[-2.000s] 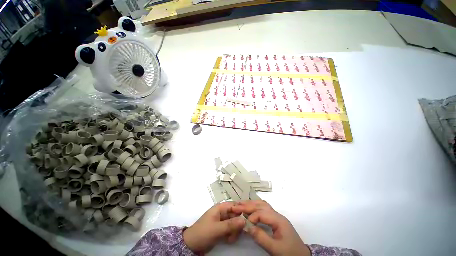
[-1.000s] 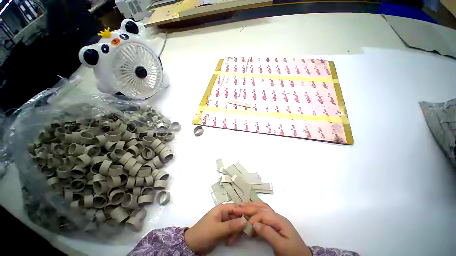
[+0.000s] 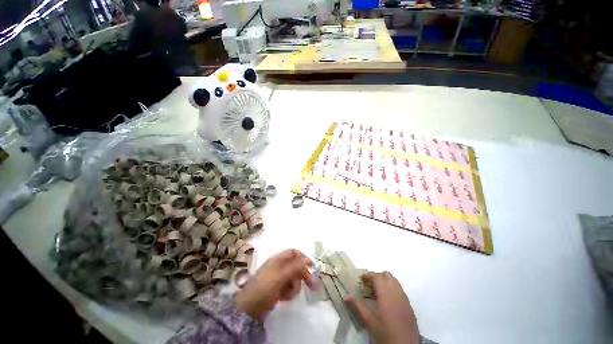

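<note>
Flat grey-beige strips point(image 3: 346, 274) lie in a loose fanned pile in front of me. My right hand point(image 3: 386, 306) is at the pile's right side, its thumb and fingertips touching the strips; whether it grips one is unclear. My left hand point(image 3: 277, 282) is just left of the pile, fingers curled and blurred, partly over the table; I cannot tell if it holds anything. Formed grey-beige rings point(image 3: 191, 228) are heaped at the left inside an open clear plastic bag point(image 3: 87, 222). One loose ring point(image 3: 298, 201) lies by the board's near left corner.
A pink-white covered board point(image 3: 396, 181) with yellow bands lies beyond the strips. A white animal-faced fan point(image 3: 235, 111) stands behind the bag. A grey bag point(image 3: 598, 242) is at the right edge. A person in dark clothes point(image 3: 160, 33), a machine and other tables are behind.
The view has tilted up and shows more of the workshop. My hands were together around a small strip piece; now they are apart, the right at the pile, the left nearer the rings.
</note>
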